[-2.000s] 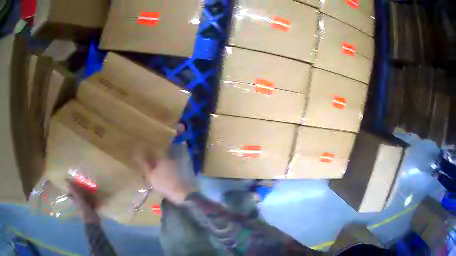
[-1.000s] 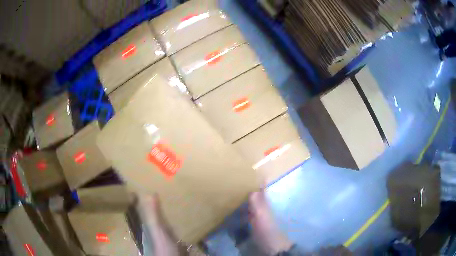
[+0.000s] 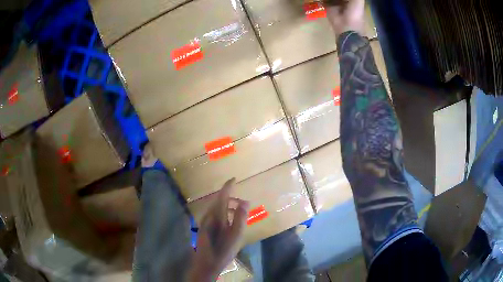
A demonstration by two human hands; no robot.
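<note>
Brown sealed cartons (image 3: 193, 104) with orange-red stickers stand in rows in front of me, with glare on their clear tape. My left hand (image 3: 223, 226) is over the nearest carton (image 3: 287, 193), empty, with its fingers apart. My tattooed right arm reaches to the far right carton. My right hand (image 3: 348, 15) is beside that carton's sticker (image 3: 315, 10), partly cut off by the top edge. Its fingers are hard to make out, and I cannot tell if it holds anything.
Blue pallet lattice (image 3: 88, 66) shows at the left of the rows. More stickered cartons (image 3: 80, 140) lie at the left. My grey-clad leg (image 3: 160, 220) is beside the rows. Stacked flat cardboard (image 3: 469, 38) is at top right, with a pale-sided carton (image 3: 449, 146) below it.
The large carton between both hands a second ago is no longer held there. My right hand has moved far forward; my left is empty over the near row. The view has turned and moved closer.
</note>
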